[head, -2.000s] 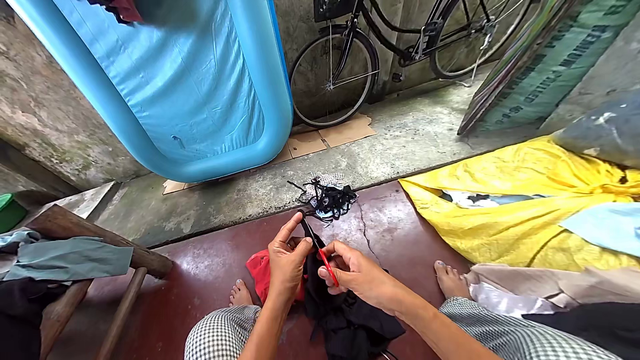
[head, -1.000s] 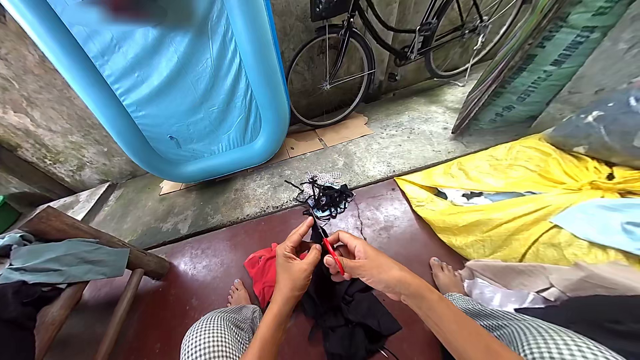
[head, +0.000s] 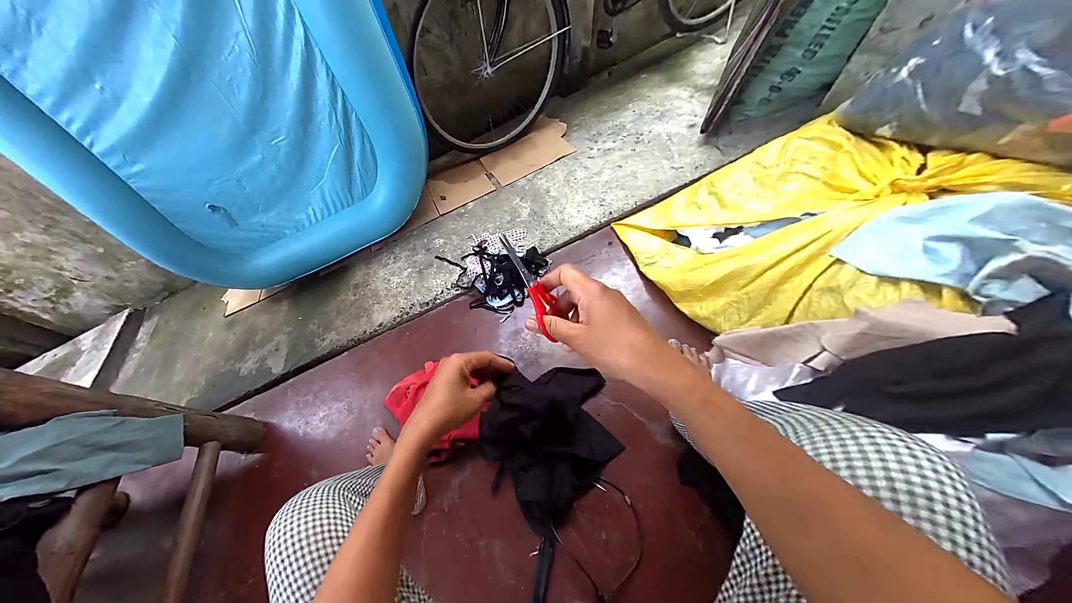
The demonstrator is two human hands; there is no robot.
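Note:
Red-handled scissors [head: 544, 308] are in my right hand [head: 599, 322], their blades pointing up and left over a small pile of black cord scraps [head: 501, 275]. Lower and to the left, my left hand [head: 461, 387] pinches the upper edge of a black cloth [head: 548, 435] between thumb and fingers. The black cloth hangs down toward the floor between my knees, with thin cords trailing below it. Beside it, partly behind my left hand, lies a red cloth [head: 412, 391].
A blue inflatable pool [head: 402, 180] leans at the upper left near a bicycle wheel [head: 484, 71] and flattened cardboard [head: 528, 155]. On the right are a yellow sack [head: 754, 276] and loose cloths [head: 913, 373]. A wooden stool or bench [head: 213, 427] is at left.
My hands were close together with the scissors between them; now they are apart. The right hand has moved the scissors up toward the scraps, and the left is lower, at the black cloth.

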